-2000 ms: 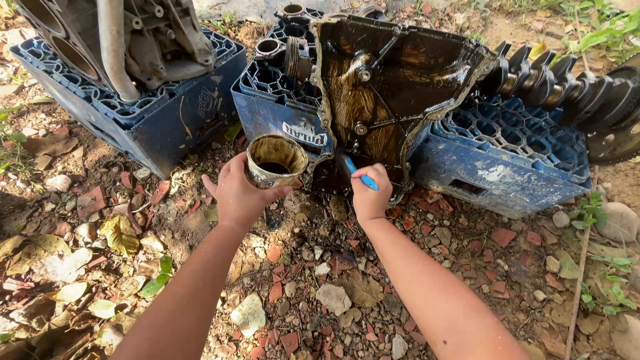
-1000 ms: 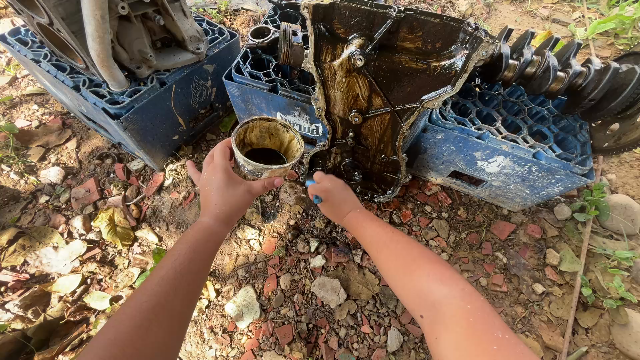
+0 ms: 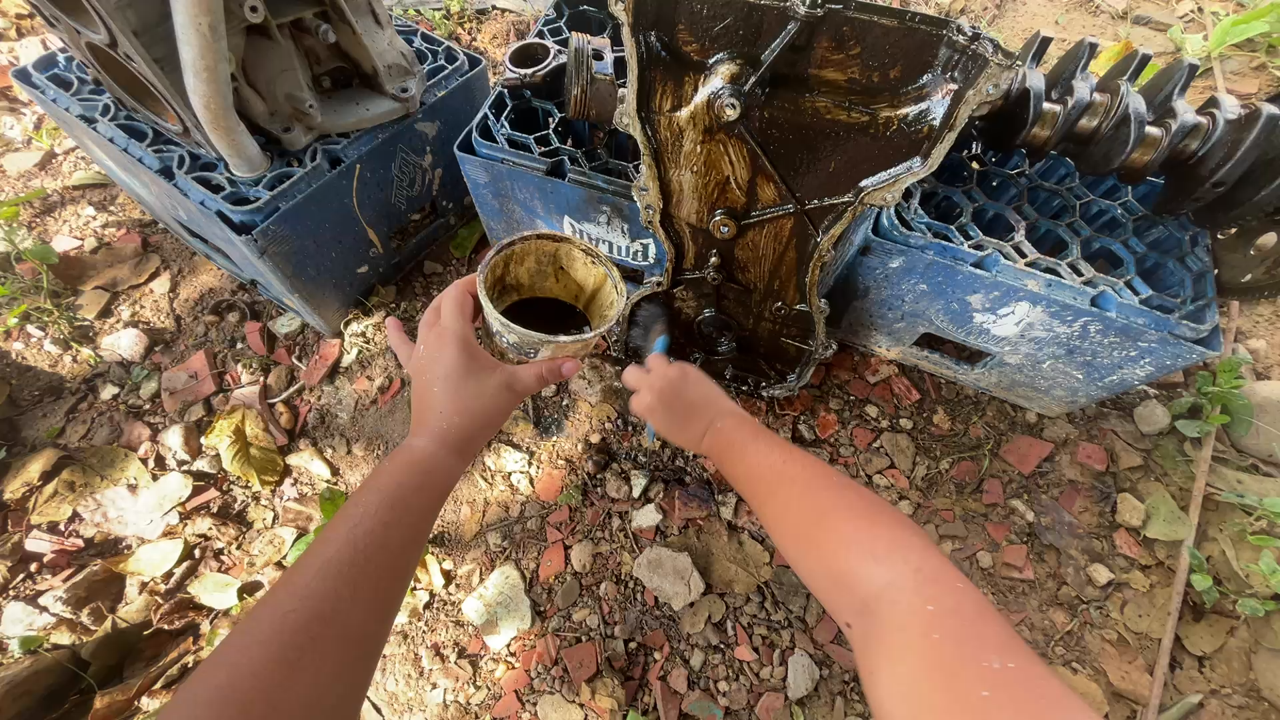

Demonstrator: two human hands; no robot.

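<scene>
My left hand (image 3: 465,370) grips a stained tin can (image 3: 552,345) with dark liquid in its bottom. Between the can and the engine cover, my right hand (image 3: 680,400) is closed on the blue handle of a brush (image 3: 650,330); its dark bristles are blurred and lie at the lower left edge of the cover. Whether they touch it cannot be told. The large metal engine cover (image 3: 745,200), its ribbed inner side facing me, stands upright and tilted, wet with brown-black oil.
An engine block (image 3: 300,60) rests on a blue plastic crate (image 3: 310,235) at left. A piston (image 3: 592,78) lies on the middle crate (image 3: 560,200), and a crankshaft (image 3: 1130,120) lies over the right crate (image 3: 1030,340). Stones, brick chips and leaves cover the ground.
The brush has moved from the cover's lower middle to its lower left edge, beside the can. My left hand has kept hold of the can throughout.
</scene>
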